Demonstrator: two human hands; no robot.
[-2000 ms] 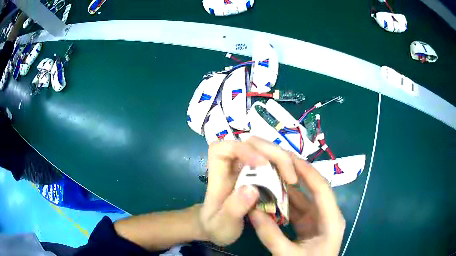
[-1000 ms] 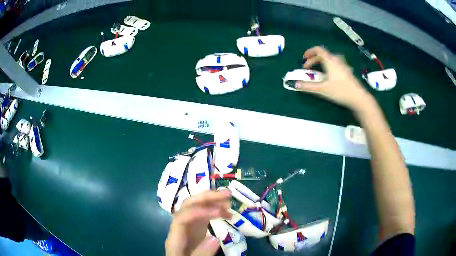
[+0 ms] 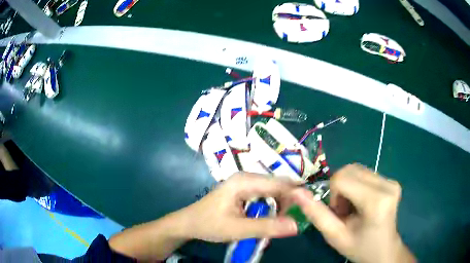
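My left hand (image 3: 227, 211) is around a white housing with a blue battery (image 3: 245, 251) in its open side, low in the middle of the view. A green circuit board (image 3: 299, 217) shows between my left thumb and the fingers of my right hand (image 3: 363, 213). My right fingers are bent and pinch at the board's upper end, near a silvery part (image 3: 320, 190). Fingers hide the wires and part of the board. A heap of white housings (image 3: 234, 115) with loose boards and red and blue wires lies just beyond my hands.
A pale rail (image 3: 170, 41) crosses beyond the heap, with a white cover (image 3: 404, 98) on it at the right. On the green belt past it lie white units (image 3: 382, 47). More units (image 3: 50, 79) lie at the far left. Another person's arm (image 3: 7, 156) shows at the left edge.
My right hand has come back from the belt, leaving an open unit there. My left hand has taken hold of a housing from the heap. The view has tilted down.
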